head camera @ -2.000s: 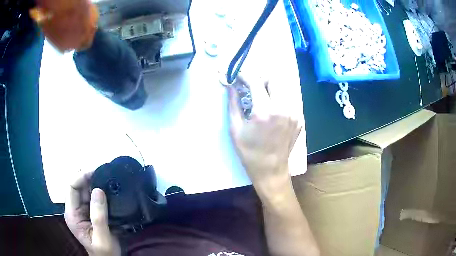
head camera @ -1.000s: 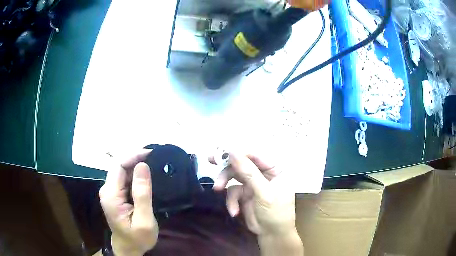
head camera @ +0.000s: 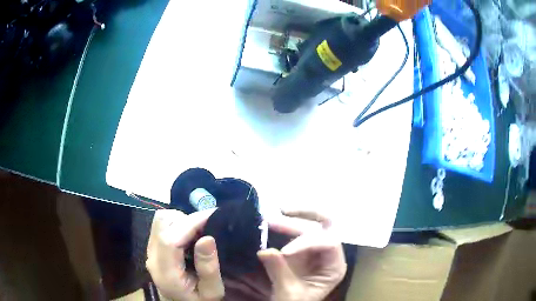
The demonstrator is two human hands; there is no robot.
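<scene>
My left hand (head camera: 185,256) holds a black round housing (head camera: 232,229) at the near edge of the white mat. A black disc part (head camera: 191,182) with a light grey cylinder (head camera: 203,200), possibly a motor, shows behind its fingers. My right hand (head camera: 305,253) pinches a small white part (head camera: 263,236) between thumb and fingers against the right side of the housing. The part is seen edge-on. The electric screwdriver (head camera: 326,59), black with a yellow label and orange wrap, hangs over the mat, untouched.
A pale metal box (head camera: 258,47), apparently the screw feeder, stands behind the screwdriver. A blue bin (head camera: 428,117) of white clips is at the right, with loose clips (head camera: 438,191) below it. A cardboard box (head camera: 405,270) is below the bench edge. A dark heap (head camera: 47,41) lies far left.
My right hand has come from the mat to the housing with the white part. My left hand has turned the housing, and the grey cylinder now shows. The view has shifted, placing the screwdriver further right.
</scene>
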